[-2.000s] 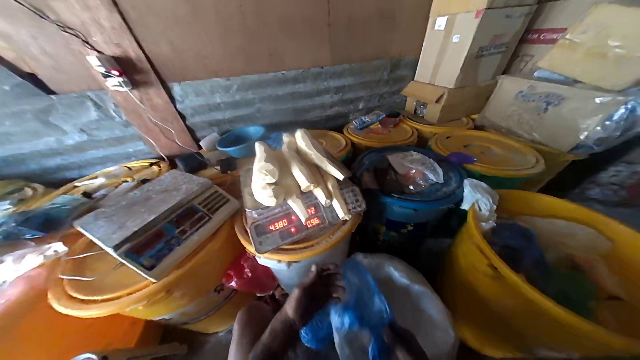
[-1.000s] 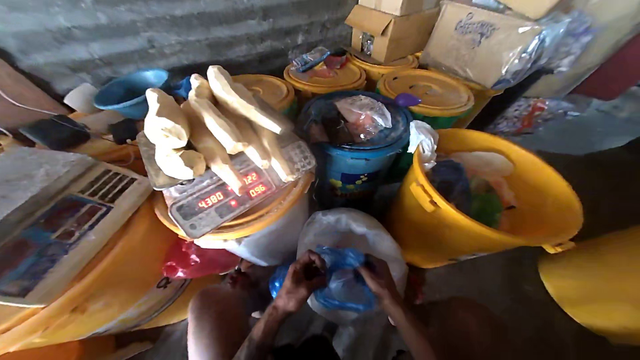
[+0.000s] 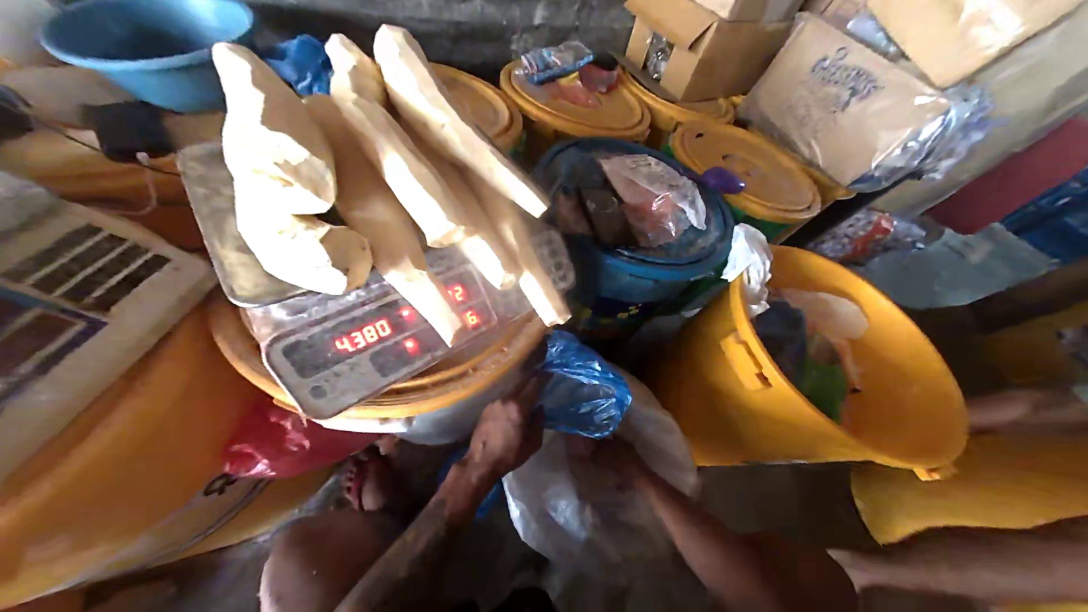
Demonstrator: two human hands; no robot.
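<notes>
My left hand [image 3: 508,425] grips the upper left edge of a blue plastic bag [image 3: 586,387], close to the rim of the bucket under the scale. Below the bag is my right hand [image 3: 608,459], dark and blurred; its fingers are hard to make out. A whitish translucent sack [image 3: 586,510] stands beneath both hands. Above and left of them, a digital scale [image 3: 374,353] with lit red digits rests on a yellow-lidded bucket [image 3: 459,382]. Several long pale pieces [image 3: 391,161], whose material I cannot tell, lie across its metal pan [image 3: 212,221].
An open yellow tub [image 3: 697,399] holding plastic bags stands to the right. Behind are a blue lidded bucket [image 3: 637,272], yellow lids [image 3: 756,174] and cardboard boxes [image 3: 722,59]. A second scale [image 3: 93,272] is at left, a blue basin [image 3: 153,51] beyond. Another person's arm [image 3: 960,569] shows at lower right.
The blue bag and my left hand have moved up toward the scale's bucket from over the sack. My hands were apart on either side of the bag one second ago. The view has shifted closer to the scale.
</notes>
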